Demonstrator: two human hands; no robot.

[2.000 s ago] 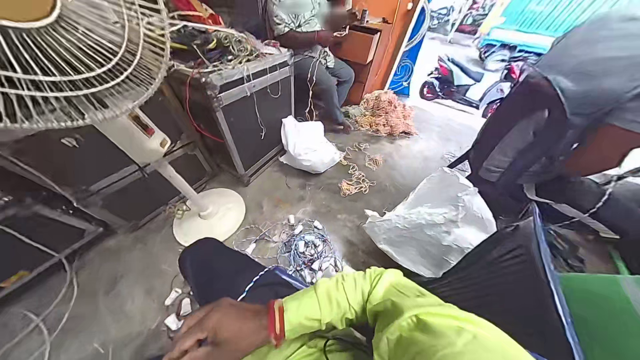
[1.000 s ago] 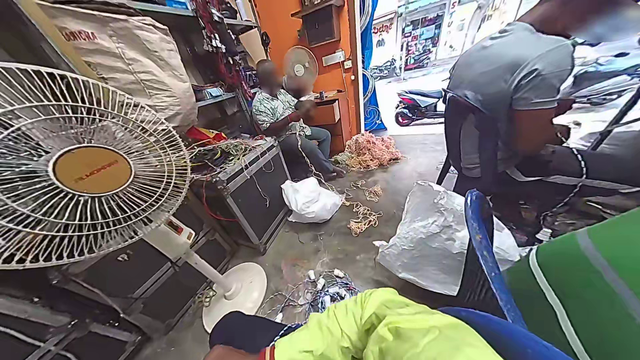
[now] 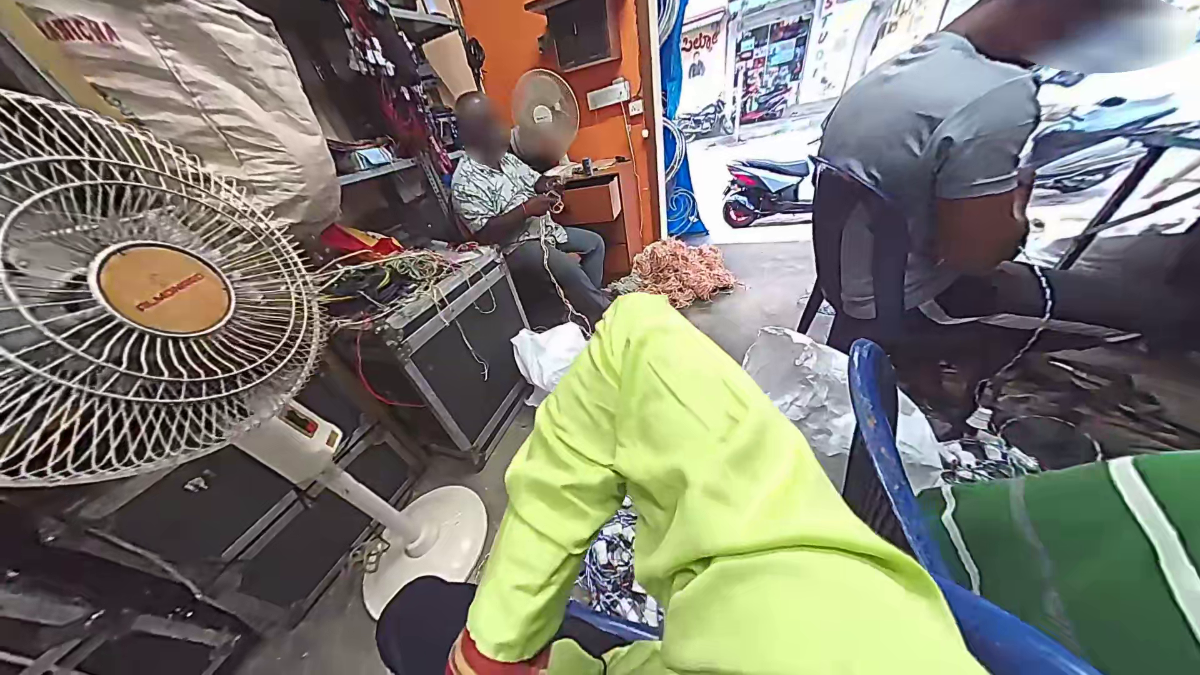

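My right arm, in a lime-green sleeve (image 3: 741,487), is sharply bent, with the elbow forward. A red band (image 3: 489,660) shows at the wrist on the bottom edge; my right hand is cut off below it. My left hand is out of view, and what either hand holds cannot be seen. Behind the sleeve, a tangled heap of blue and white wires with white pieces (image 3: 614,567) lies low in front of me, partly hidden. Close by are my dark-clothed knee (image 3: 422,619) and the blue frame of a plastic chair (image 3: 881,441).
A pedestal fan (image 3: 164,286) stands at left, its round base (image 3: 450,530) near my knee. Beyond are black cases (image 3: 469,352), white sacks (image 3: 548,356) and a peach cord pile (image 3: 680,272). One person (image 3: 511,202) sits handling cord; another (image 3: 937,159) bends at right.
My right hand, visible at the lower left two seconds ago, has gone below the bottom edge. My right elbow has risen in front of the sacks. The view has tilted upward.
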